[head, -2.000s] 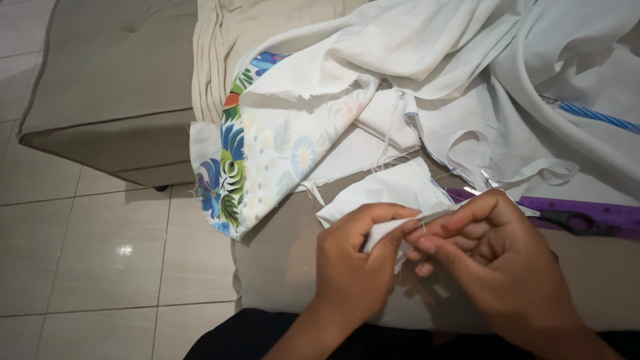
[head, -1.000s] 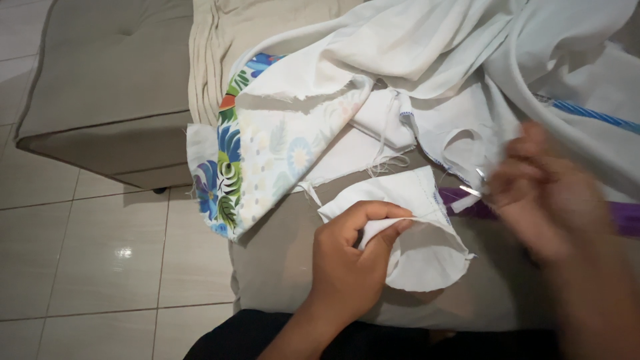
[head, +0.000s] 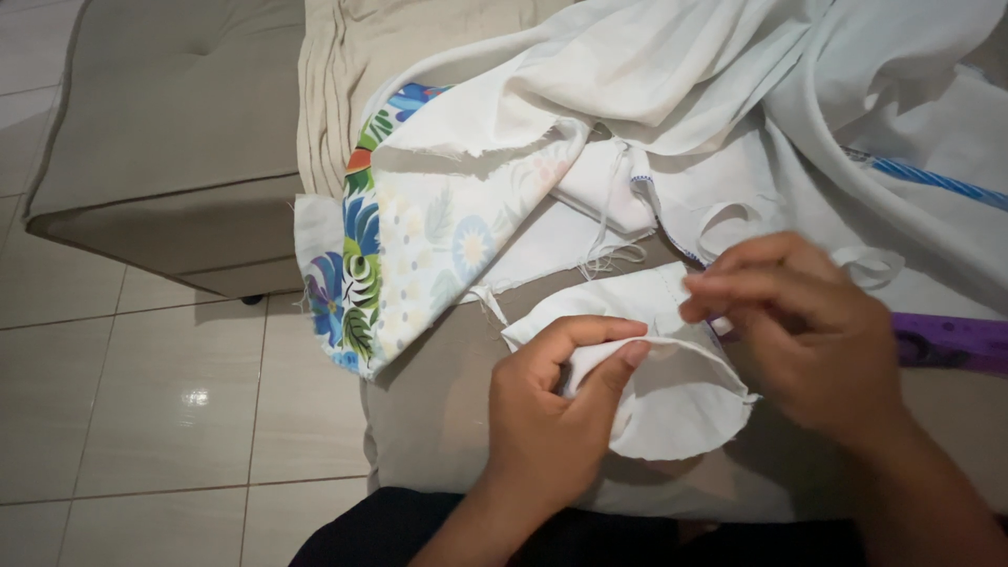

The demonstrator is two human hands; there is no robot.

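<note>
My left hand [head: 563,402] pinches the folded edge of a small white fabric piece [head: 681,413] between thumb and fingertips. The piece hangs open in a loop below and right of those fingertips, with a row of stitches on its upper part. Just right of it, my right hand [head: 787,331] is raised with thumb and fingers drawn together. Whether a needle or thread is between them is too small to tell. Behind the hands lies a larger white cloth [head: 677,71], and at the left a floral printed fabric [head: 358,268] is folded over, its pale reverse side up.
A purple ruler [head: 953,339] lies right of my right hand, with a dark scissors handle [head: 917,346] by it. A blue twisted rod [head: 937,183] rests on the white cloth. A grey-beige cushioned seat [head: 173,102] stands at the left over the tiled floor [head: 181,394].
Two seconds ago both hands were together at the fabric. My right hand swung out to the right and has now come back partway. My left hand keeps its pinch, and the piece shows more fully.
</note>
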